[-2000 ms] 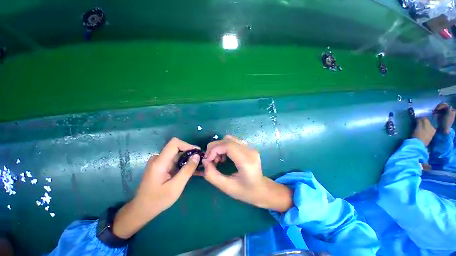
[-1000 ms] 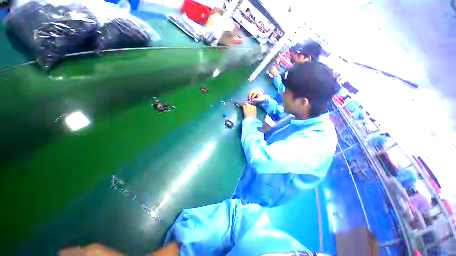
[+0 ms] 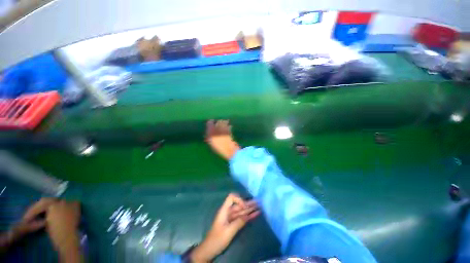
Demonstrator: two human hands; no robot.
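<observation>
The view is blurred. My right hand [image 3: 220,137] is stretched out over the far part of the green belt [image 3: 196,162]; its fingers point away from me, and what is under them is hidden. My left hand [image 3: 233,214] is over the near bench, palm partly up with fingers curled; I cannot tell if it holds anything. A dark round unit [image 3: 301,149] lies on the belt to the right of my right hand, another [image 3: 381,137] farther right, and a dark unit [image 3: 154,148] to its left. White small pieces [image 3: 123,222] lie loose on the bench left of my left hand.
Another person's hands [image 3: 59,221] are at the lower left. A dark unit [image 3: 454,192] lies on the bench at far right. Beyond the belt are bags of dark parts [image 3: 319,69], a red crate [image 3: 31,110], an orange-red tray [image 3: 220,49] and red and blue bins [image 3: 353,28].
The view has swung from the neighbour on the right back to the belt ahead. My hands, together on a dark unit two seconds ago, are now apart, the right one reaching over the belt.
</observation>
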